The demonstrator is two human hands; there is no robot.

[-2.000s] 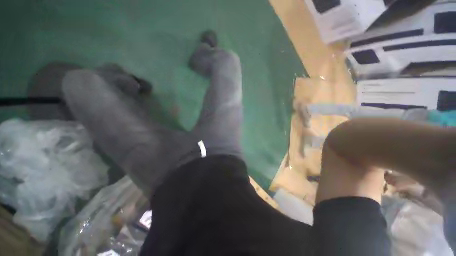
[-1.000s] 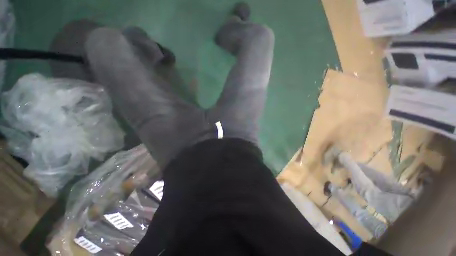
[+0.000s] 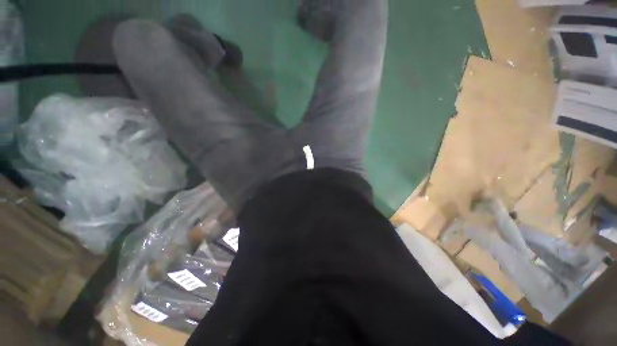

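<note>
Neither of my hands is in view. A blurred brown shape at the bottom right edge may be part of my arm. Nearest me at the lower left lie dark wrapped goods (image 3: 174, 300) with small white labels, under shiny clear plastic film (image 3: 145, 246). My black top and grey trousers fill the middle and hide part of them. A heap of crumpled whitish poly bags (image 3: 101, 165) lies just beyond.
Green floor (image 3: 419, 88) lies ahead, with torn cardboard sheets (image 3: 497, 121) at right. White printed cartons (image 3: 587, 108) stand at upper right. Long greyish shapes (image 3: 521, 250), perhaps another person's legs, and a blue object (image 3: 497, 297) are at lower right. Brown cardboard (image 3: 34, 250) is at left.
My bent bare arm, earlier across the right side, has dropped out to the lower right edge. The view has shifted, so the cartons sit further right and more labelled goods show.
</note>
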